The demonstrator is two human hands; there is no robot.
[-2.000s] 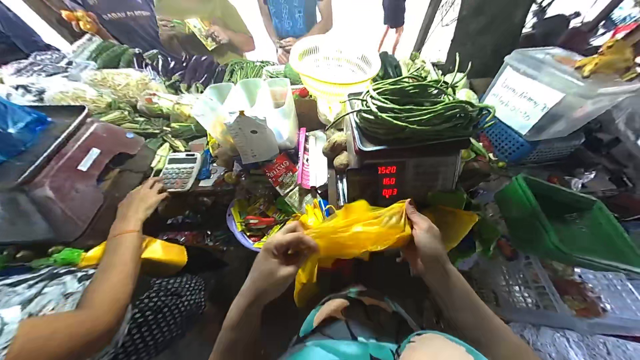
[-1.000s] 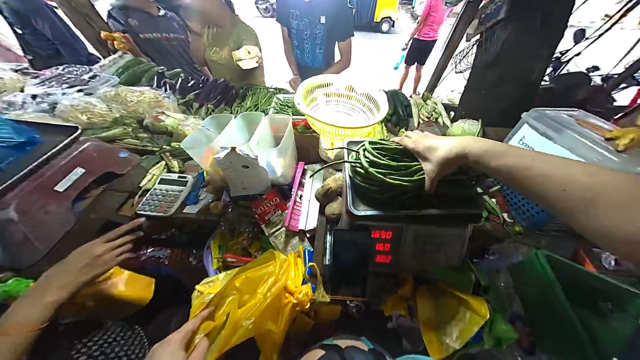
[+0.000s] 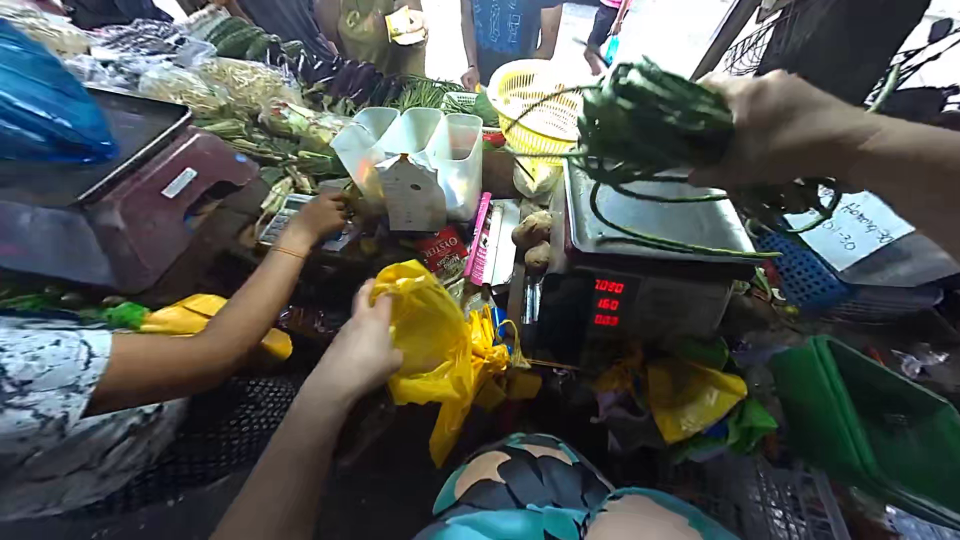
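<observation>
My right hand (image 3: 757,127) grips a bundle of long green beans (image 3: 652,120), raised above the metal pan (image 3: 645,217) of a digital scale (image 3: 637,300) with red lit figures. A few bean ends hang down over the pan. To the left of the scale, my left hand (image 3: 356,349) holds a yellow plastic bag (image 3: 427,330) by its rim, and the bag's mouth gapes. The bundle and the bag are well apart.
A co-worker's hand (image 3: 322,217) is at a calculator (image 3: 283,217) on the left. Clear plastic containers (image 3: 461,157) and a yellow basket (image 3: 536,105) stand behind. Potatoes (image 3: 534,229) lie beside the scale. A green crate (image 3: 825,405) is at right; another scale (image 3: 142,202) is at left.
My right hand, on the beans in the pan one second ago, has lifted the bundle off it. Two seconds ago both my hands were on the yellow bag. The co-worker's hand has moved to the calculator.
</observation>
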